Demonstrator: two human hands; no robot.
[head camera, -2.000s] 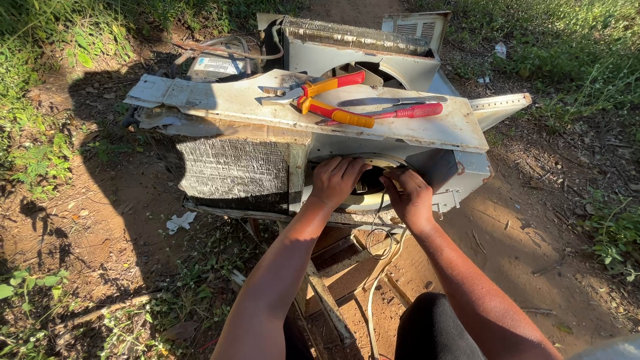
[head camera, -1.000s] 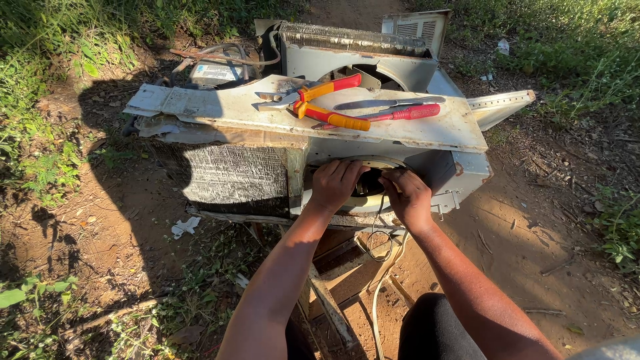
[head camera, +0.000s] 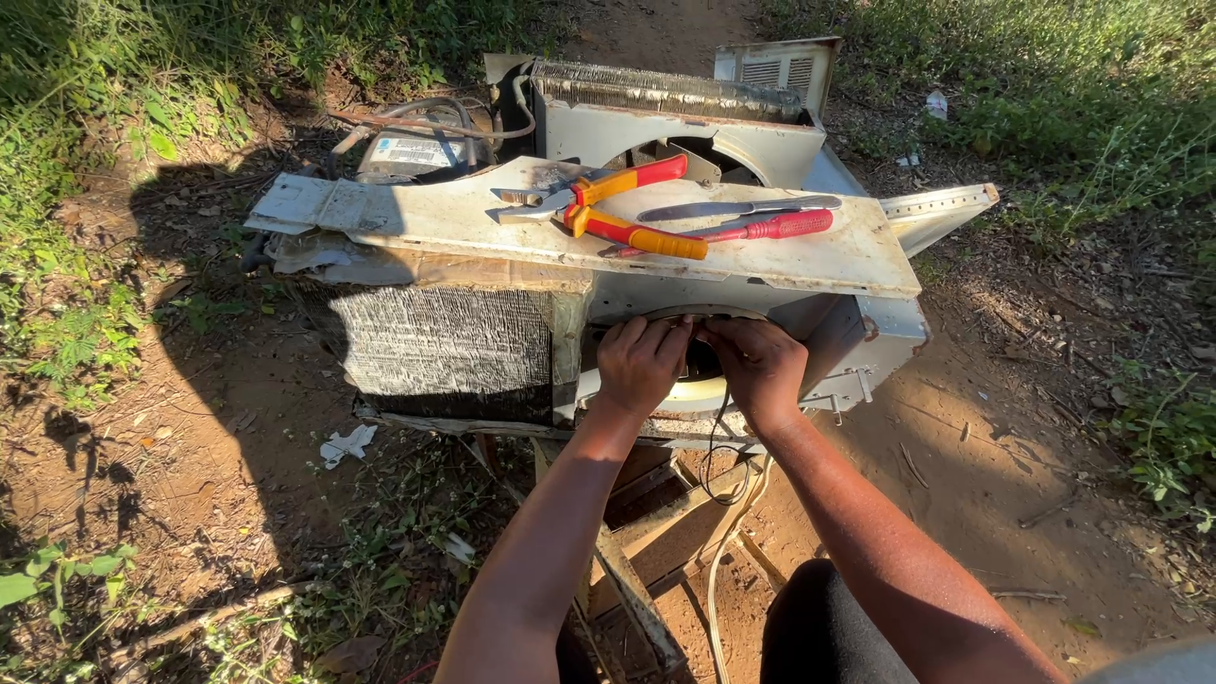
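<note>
My left hand (head camera: 644, 363) and my right hand (head camera: 760, 366) are close together at the round fan opening (head camera: 701, 388) of an old air conditioner's metal housing. Their fingertips pinch something small there, perhaps wire; the fingers mostly hide it. A thin dark wire (head camera: 712, 442) hangs in a loop below my right hand. Above the hands, on a rusty white metal panel (head camera: 836, 261), lie red-and-orange handled pliers (head camera: 622, 204), a knife-like metal blade (head camera: 708, 208) and a red-handled screwdriver (head camera: 788, 224). Left of the opening is a finned coil (head camera: 451, 351).
Behind the panel stand a second finned coil (head camera: 665, 90) and a metal fan shroud (head camera: 589, 133). A compressor (head camera: 413, 157) with bent copper pipes sits at the back left. Underneath is a rusty metal frame (head camera: 636, 589) with a pale cable (head camera: 714, 579) hanging beside it. Grass borders the bare soil.
</note>
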